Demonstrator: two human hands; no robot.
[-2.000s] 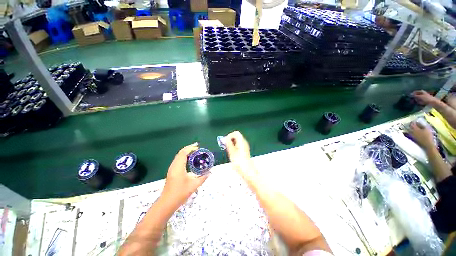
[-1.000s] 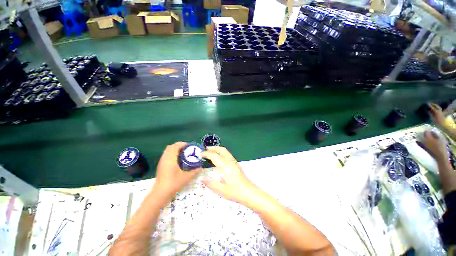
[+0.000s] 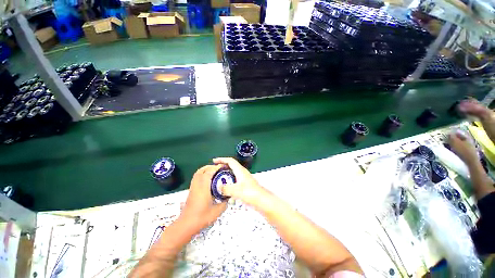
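My left hand [image 3: 200, 198] holds a black cylindrical housing [image 3: 223, 183] upright over the bench edge, its round end facing up. The end shows a white pattern, partly hidden by fingers. My right hand [image 3: 242, 182] is on the same housing, its fingers around the rim and pressing on the end. A housing with a white three-armed pattern [image 3: 163, 169] stands on the green belt to the left. A housing with a dark dotted end [image 3: 247, 151] stands on the belt just behind my right hand. Whitish liner scraps [image 3: 239, 244] lie below my hands.
The green conveyor belt [image 3: 293, 127] carries several more housings at the right. Black blister trays [image 3: 279, 70] are stacked behind it; a filled tray [image 3: 43, 100] is at left. At right, another person's hands [image 3: 468, 149] are near a clear plastic bag [image 3: 429, 212] and discs. A post stands at left.
Since the earliest frame, my right hand has come from beside the housing onto its end, which now shows white. Since one second ago, the belt housing at left appears farther right.
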